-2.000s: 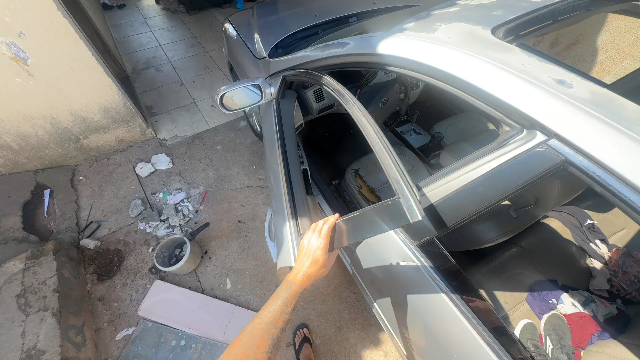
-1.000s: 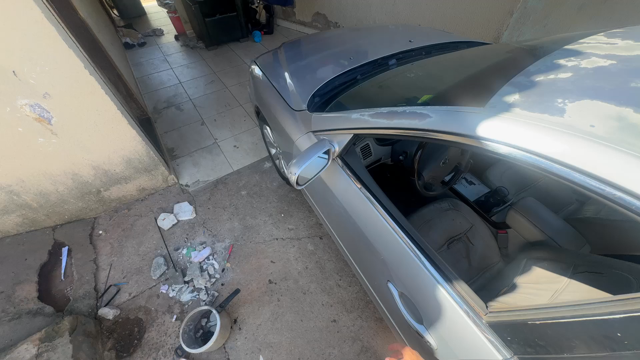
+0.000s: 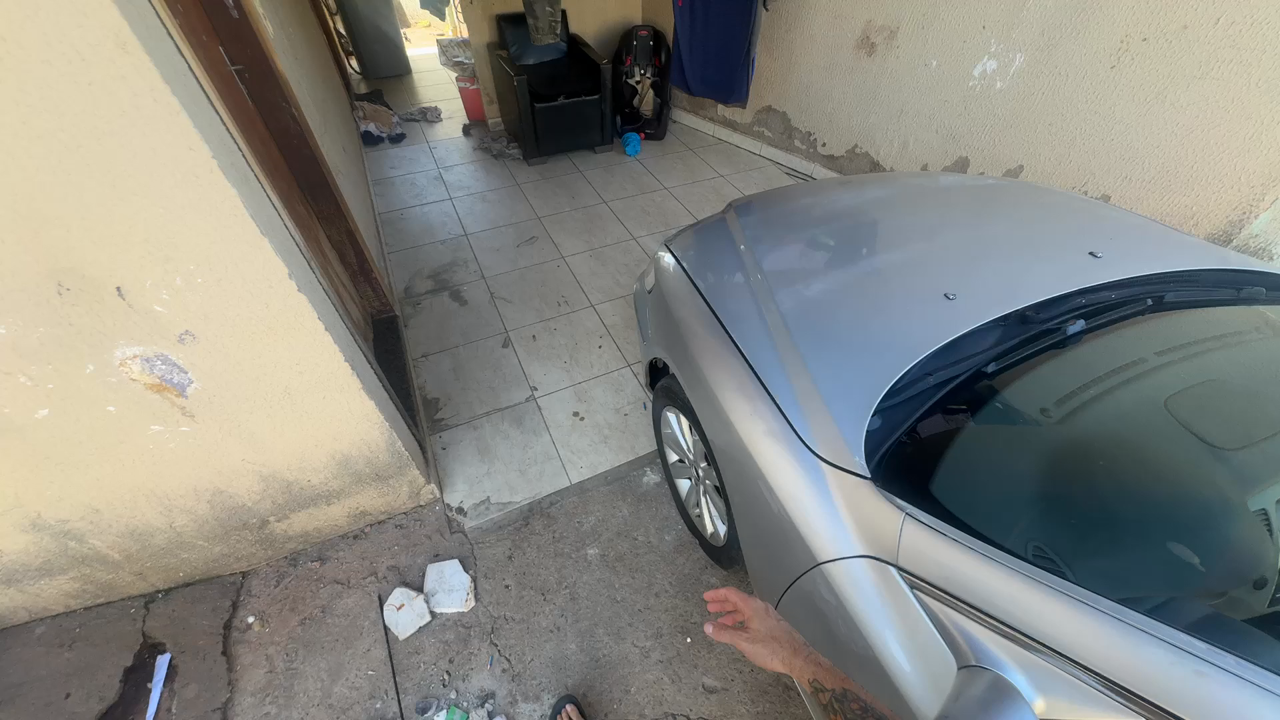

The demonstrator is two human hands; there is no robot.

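A silver car (image 3: 800, 400) stands on the right, with its bonnet, windscreen and front wheel (image 3: 692, 475) showing. My right hand (image 3: 755, 630) is near the lower middle, beside the front fender and behind the wheel in this view. Its fingers are apart and hold nothing; whether it touches the car I cannot tell. A tattoo shows on the forearm. Part of the silver side mirror (image 3: 985, 695) shows at the bottom edge. My left hand is not in view.
Two white broken pieces (image 3: 448, 586) and small debris (image 3: 455, 710) lie on the concrete. A sandaled foot (image 3: 568, 708) shows below. Beyond are a tiled floor (image 3: 540, 340), a black armchair (image 3: 555, 90) and a child car seat (image 3: 641, 80). A plastered wall (image 3: 200, 400) stands left.
Two seconds ago a hand was on the window frame of the open front door; one second ago that door was shut. The view has moved toward the car's front.
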